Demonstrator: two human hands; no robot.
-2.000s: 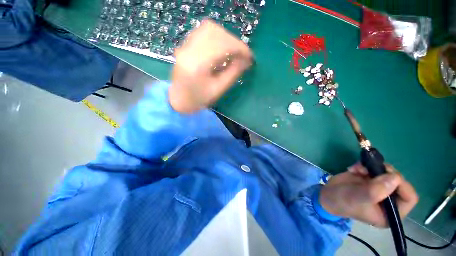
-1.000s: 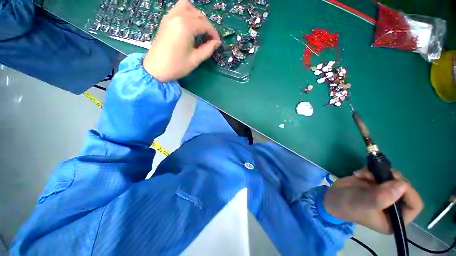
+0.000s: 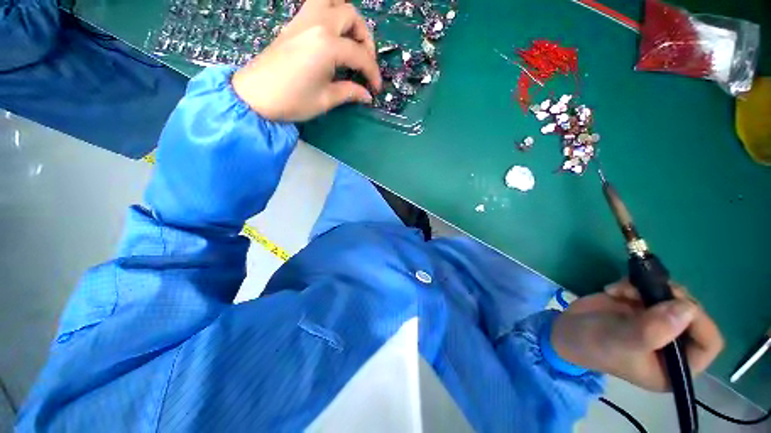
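My left hand (image 3: 314, 66) is over the near right part of the clear blister tray (image 3: 407, 127), which holds rows of small dark boards. Its thumb and fingertips are close together beside the boards; whether they grip one cannot be seen. My right hand (image 3: 638, 337) holds the black handle of the soldering iron (image 3: 649, 275). The iron's thin tip points up and left, just beside the pile of small whitish leaded discs (image 3: 575, 135). The white round pad (image 3: 520, 178) lies on the green mat with no board on it.
A red wire heap (image 3: 548, 61) lies beyond the discs. At the upper right are a plastic bag with red contents (image 3: 685, 46) and a yellow round thing (image 3: 755, 118). Tweezers (image 3: 751, 359) lie at the right edge. Another blue-clothed person (image 3: 76, 93) is at the left.
My left hand moved left from above the tray's right end, then slightly right, its fingers now lower over the boards. My right hand keeps the iron in nearly the same place. The view shifted slightly.
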